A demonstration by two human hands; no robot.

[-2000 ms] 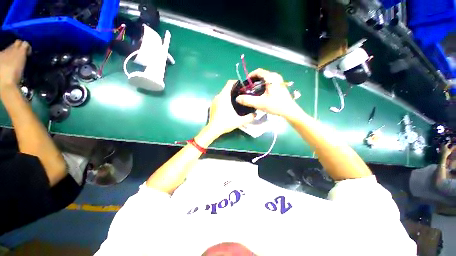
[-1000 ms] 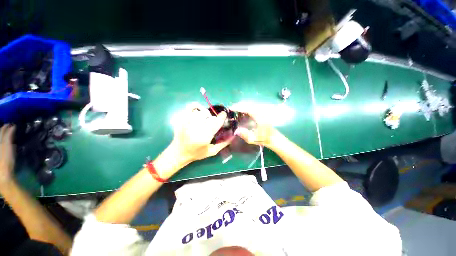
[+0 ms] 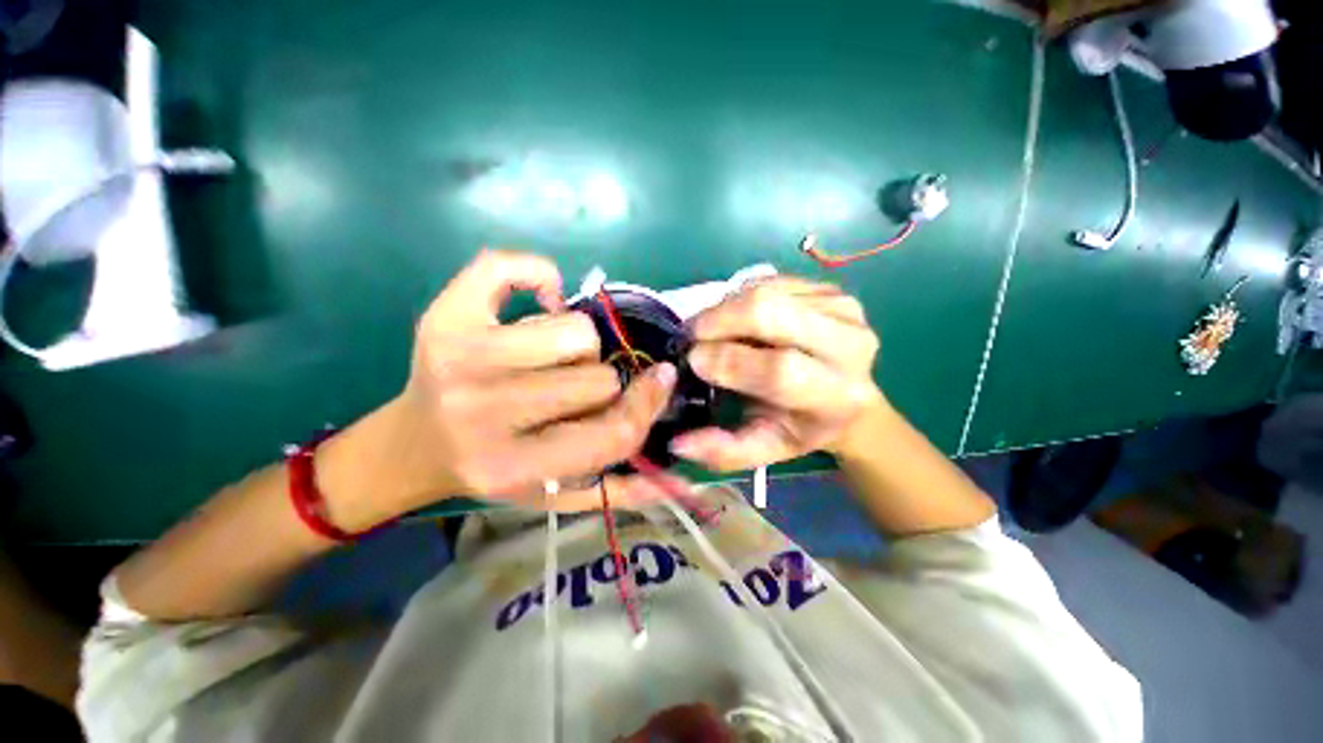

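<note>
A black round camera ball housing [image 3: 657, 331] is between my hands near the bench's front edge, its open side with red and yellow wires facing up. My left hand [image 3: 508, 380] holds its left side, fingers over the opening. My right hand [image 3: 784, 363] has its fingertips on the right side of the ball. Red wire leads [image 3: 618, 559] hang from it towards my shirt, one ending in a small white plug. A bit of a white part shows behind the ball. The fingers hide much of the inside.
A white camera body [image 3: 109, 218] stands at the far left. A silvery motor [image 3: 926, 196] with a red lead lies right of centre. A white-and-black camera [image 3: 1219, 73] is at the upper right, with a coppery heap [image 3: 1209, 337] below it.
The view has moved closer to the bench. The ball's wires now hang towards my shirt as well, and both hands' fingers have shifted over its opening. The silvery motor's red lead now shows clearly.
</note>
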